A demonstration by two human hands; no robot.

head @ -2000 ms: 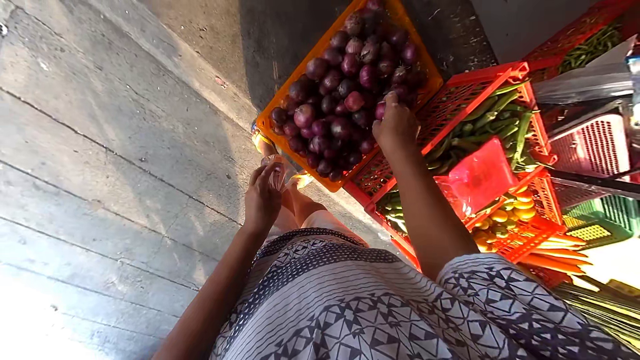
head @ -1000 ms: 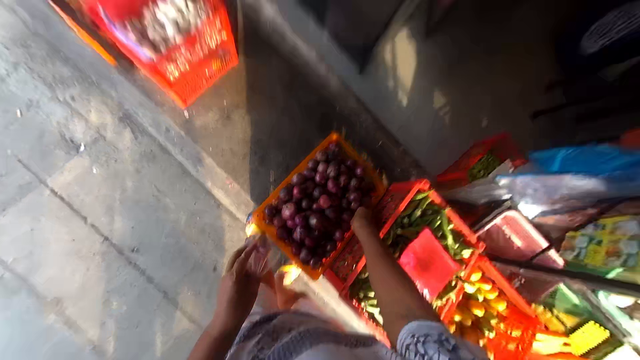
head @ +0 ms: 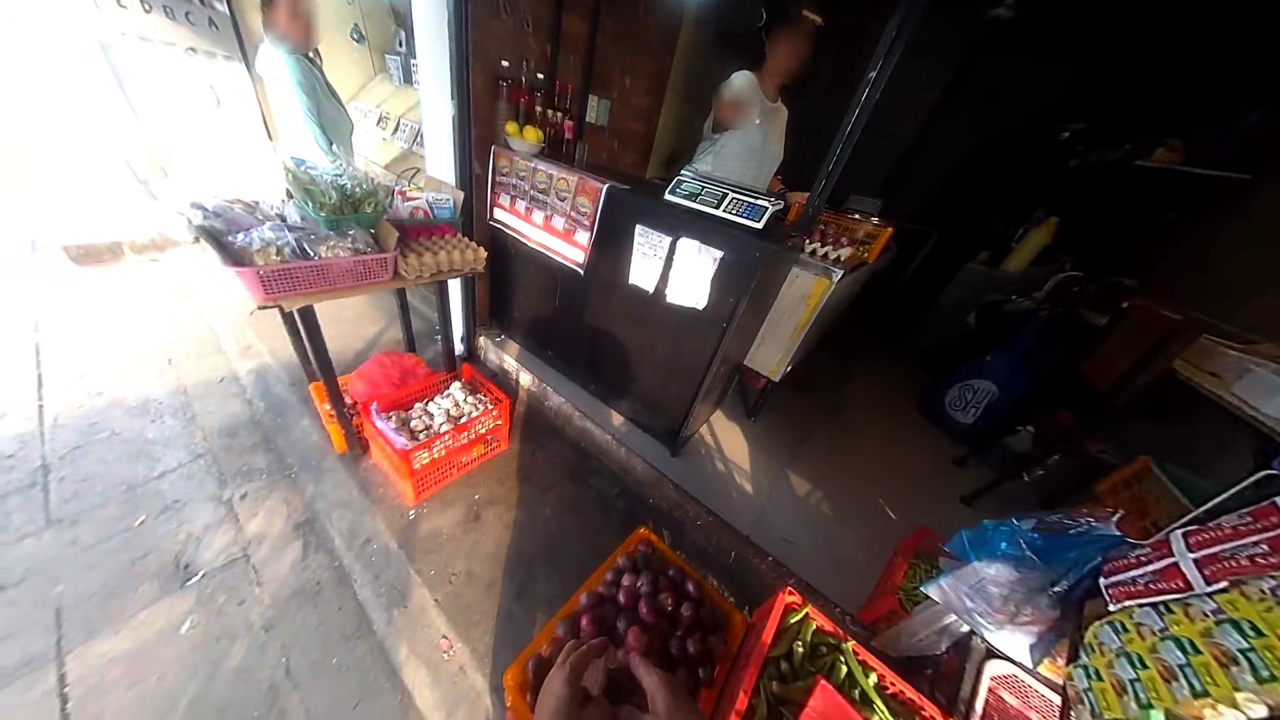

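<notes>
At the bottom edge, my left hand (head: 572,682) and my right hand (head: 660,690) are close together over the near part of an orange plastic crate (head: 727,640) of red onions (head: 655,600). My fingers are curved toward each other, and dark round shapes show between them. Whether either hand grips an onion cannot be told, as the frame edge cuts off both hands. Right beside the onions is a red plastic crate (head: 775,612) of long green vegetables (head: 815,655), with a red flat piece (head: 828,700) on top.
A red crate (head: 440,472) of garlic (head: 440,410) stands ahead by a table (head: 380,285) bearing a pink basket and egg trays. Behind a black counter (head: 620,350) with a digital scale (head: 722,198) is a person (head: 745,130). Another person (head: 305,100) stands left. Plastic bags (head: 1010,580) lie right.
My right hand has moved from the crate's right side to beside my left hand, which has come over the onions. The view has tilted up to the shop front.
</notes>
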